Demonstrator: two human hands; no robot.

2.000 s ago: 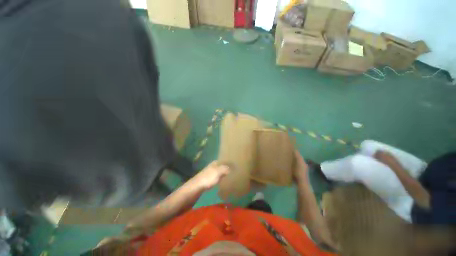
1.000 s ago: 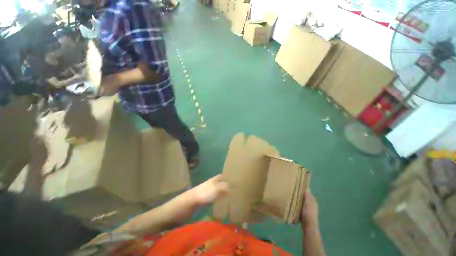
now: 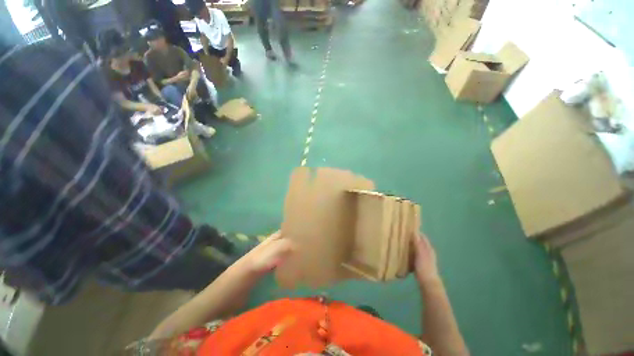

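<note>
A bundle of nested, partly folded cardboard blanks [image 3: 316,226] is held in front of my body over the green floor. Its flat flap with a notched edge is on the left. The folded section with several parallel edges stands up on the right. My left hand [image 3: 271,252] grips the left edge of the flap. My right hand [image 3: 423,256] grips the outer right side of the folded section. The fingers under the cardboard are hidden.
A person in a plaid shirt [image 3: 83,167] is close on my left. Several people sit at the upper left beside an open carton [image 3: 170,154]. Large cardboard sheets [image 3: 556,167] lean along the right wall, with an open carton [image 3: 476,76] further up. Yellow-and-black tape crosses the floor.
The view has turned, so the seated people and a long walkway now show and the fan is gone. The plaid-shirted person is nearer on the left. Both hands still hold the bundle.
</note>
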